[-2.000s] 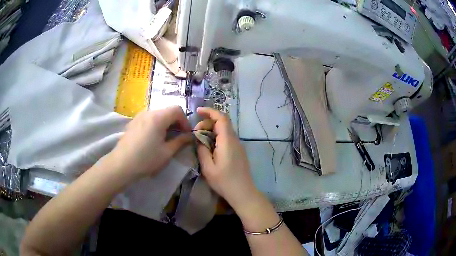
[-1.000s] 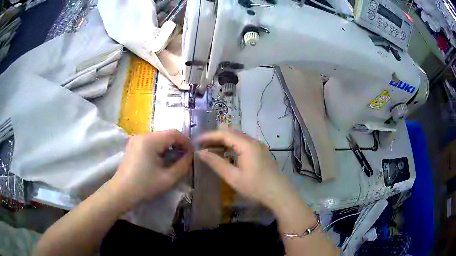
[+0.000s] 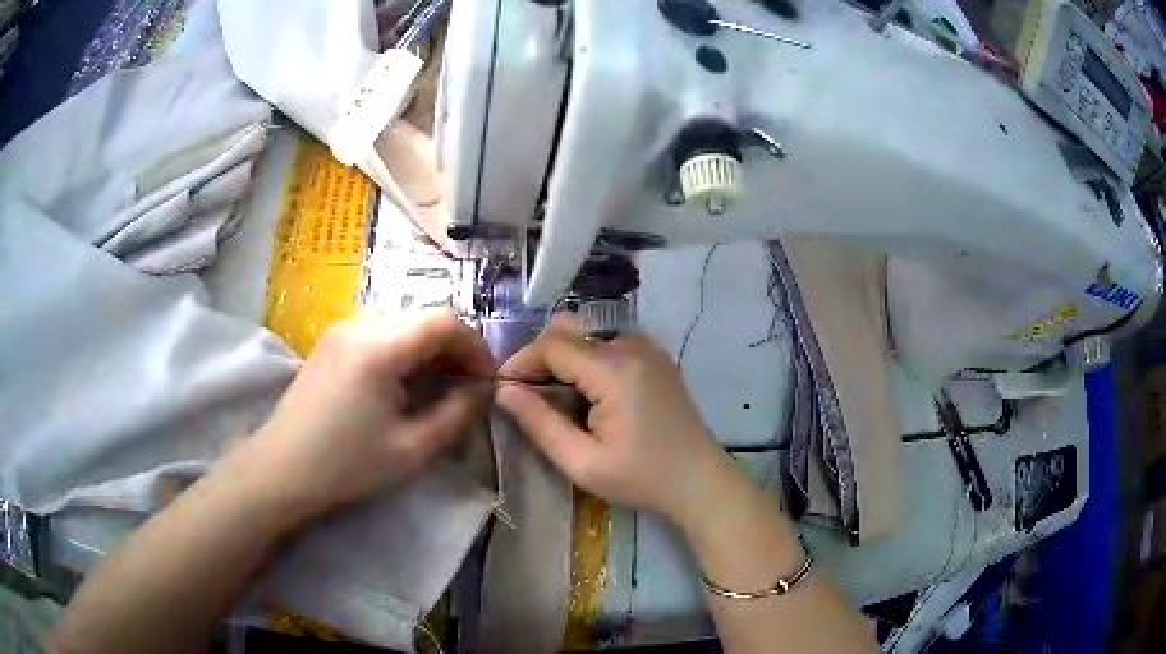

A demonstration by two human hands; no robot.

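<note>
The pale grey garment panel (image 3: pixel 115 345) spreads left of the needle and runs under my left hand toward my lap. A beige-taupe strip (image 3: pixel 527 549) lies along its right edge, running down from the presser foot (image 3: pixel 492 288). My left hand (image 3: pixel 384 396) pinches the panel's edge just below the foot. My right hand (image 3: pixel 601 415) pinches the strip's edge there, fingertips touching or nearly touching the left ones. A thin dark line shows between the fingertips. The exact layers held are hidden by the fingers.
The white sewing machine head (image 3: pixel 818 141) stands above and right of my hands. Stacked beige strips (image 3: pixel 844 396) with dark edges lie to the right, with black thread snips (image 3: pixel 965 454) beyond. A control panel (image 3: pixel 1089 83) is upper right. Loose threads lie on the bed.
The view has moved closer to the machine head. Both hands stay near the foot; the right fingertips have closed on the edge. The strip hung bunched earlier and now lies straight.
</note>
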